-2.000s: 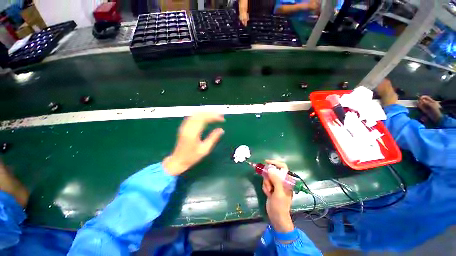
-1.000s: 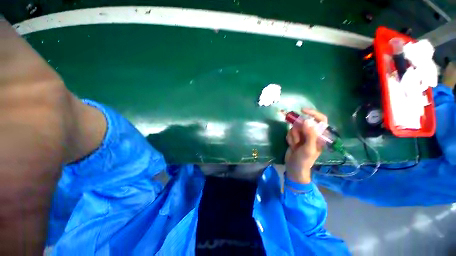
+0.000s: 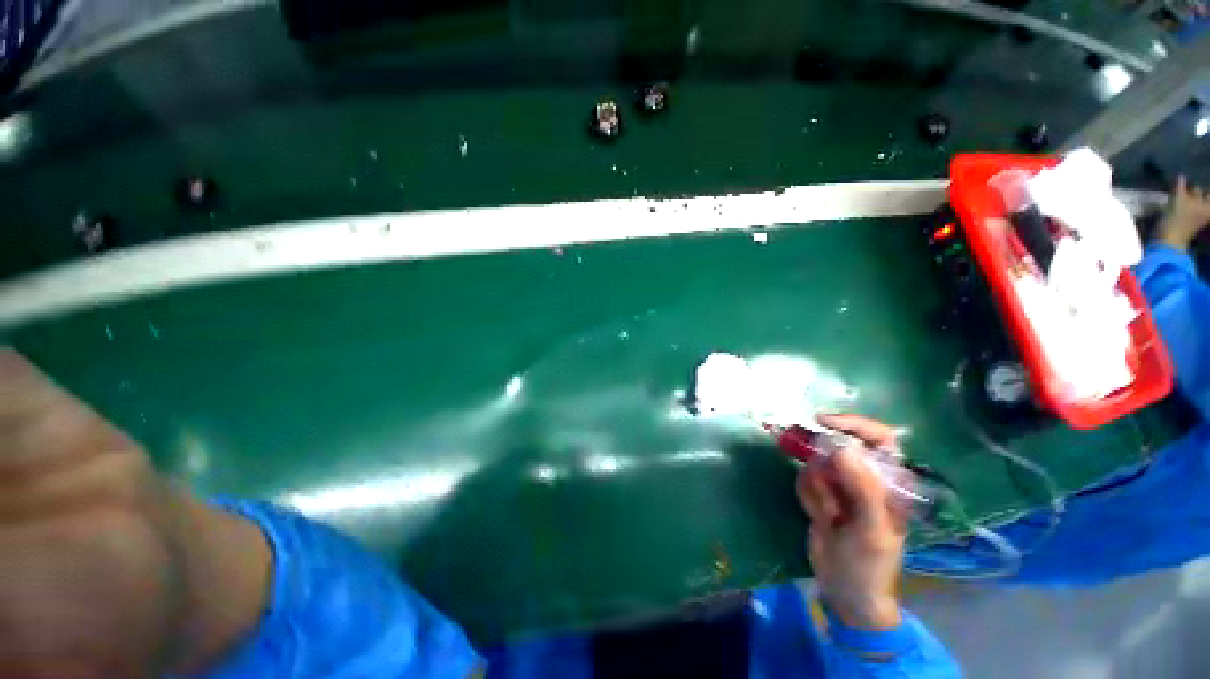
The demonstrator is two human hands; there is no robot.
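Note:
My right hand (image 3: 853, 511) holds the glue syringe (image 3: 869, 467) like a pen, its dark red front pointing up and left. The needle end is beside the white tissue wad (image 3: 725, 385), which lies on the green bench (image 3: 398, 332); glare blurs whether they touch. My left hand (image 3: 80, 531) is very large and blurred at the lower left, close to the camera and cut off by the edge; its fingers are not visible. Small round black assemblies (image 3: 606, 120) lie beyond the white strip (image 3: 438, 239), several of them spaced apart.
The red tray (image 3: 1002, 299) with white tissues (image 3: 1081, 292) stands at the right. A dark controller with a round gauge (image 3: 1007, 382) and a small red light is beside it. The air hose (image 3: 975, 544) loops near the bench edge. Another person's hand (image 3: 1185, 212) and blue sleeve are at far right.
My left hand has moved from over the bench towards the camera at the lower left. The view has dipped and partly risen again. My right hand still holds the syringe near the tissue.

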